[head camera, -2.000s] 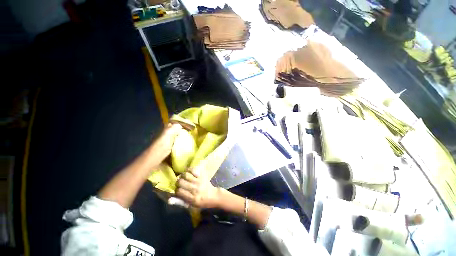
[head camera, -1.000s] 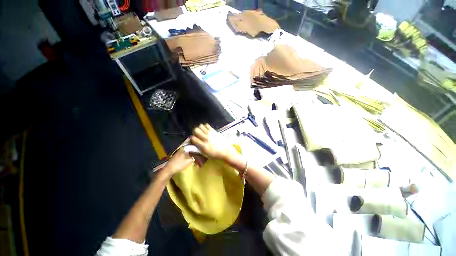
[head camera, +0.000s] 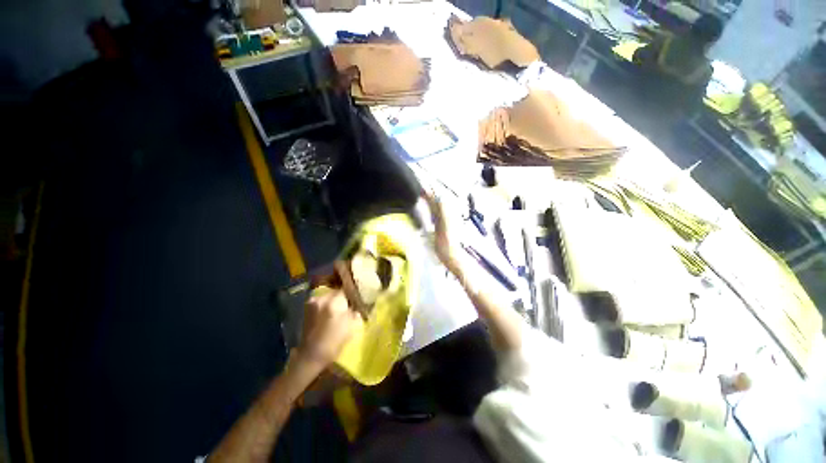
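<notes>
A soft yellow bag body (head camera: 391, 316) with a brown edge or patch hangs in front of me, over the near corner of a grey plate (head camera: 444, 312) at the bench edge. My left hand (head camera: 328, 318) is closed on its brown edge at the left side. My right hand (head camera: 437, 228) is raised just right of the bag's top, blurred, with fingers extended; it appears apart from the bag. The inside of the bag is partly visible as a pale and dark opening.
Dark hand tools (head camera: 489, 267) lie on the white bench to the right, beside rolled cream pieces (head camera: 657, 348). Brown panel stacks (head camera: 548, 131), a blue-rimmed tray (head camera: 424, 138) and yellow strips (head camera: 666, 212) lie farther back. A stool (head camera: 308, 161) stands left of the bench. A person (head camera: 684, 63) is at the far right.
The yellow bag has turned from hanging broad and low to a narrower, raised pose with its opening showing. My right hand has left its edge and moved right.
</notes>
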